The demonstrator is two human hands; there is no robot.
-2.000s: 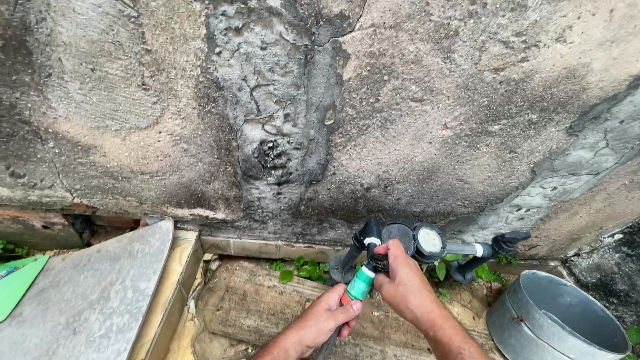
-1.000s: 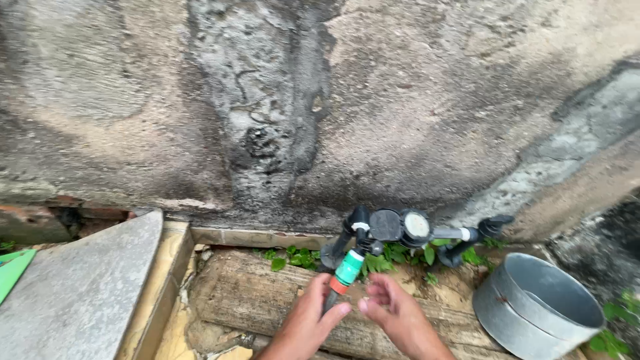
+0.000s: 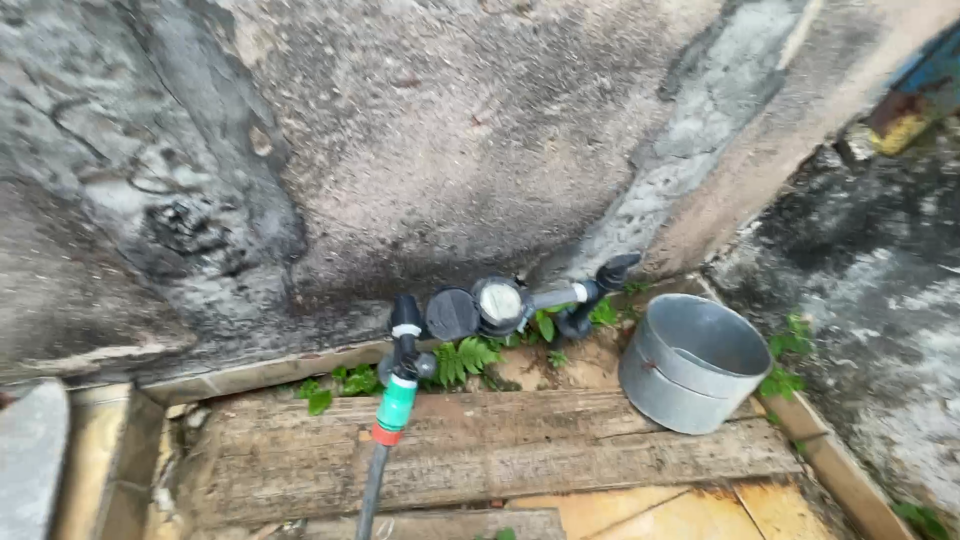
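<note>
Neither of my hands is in the head view. A green and orange hose connector (image 3: 396,406) joins a grey hose (image 3: 372,491) to a black tap fitting (image 3: 406,337) at lower centre. Right of that fitting, a water meter (image 3: 500,306) with its round black lid (image 3: 452,313) flipped aside sits in the pipework. A grey pipe (image 3: 555,298) runs from the meter to a black elbow fitting (image 3: 616,271) near the wall.
A grey metal bucket (image 3: 694,364) stands at the right on worn wooden planks (image 3: 487,442). Behind is a rough plastered wall (image 3: 465,150). Green plants (image 3: 465,360) grow under the meter. A grey sheet (image 3: 34,457) lies at the left edge, and a tiled ledge (image 3: 832,465) borders the right.
Both hands have left the view; two seconds ago they were at the hose connector, and one second ago the right hand was apart from it. The view has shifted right.
</note>
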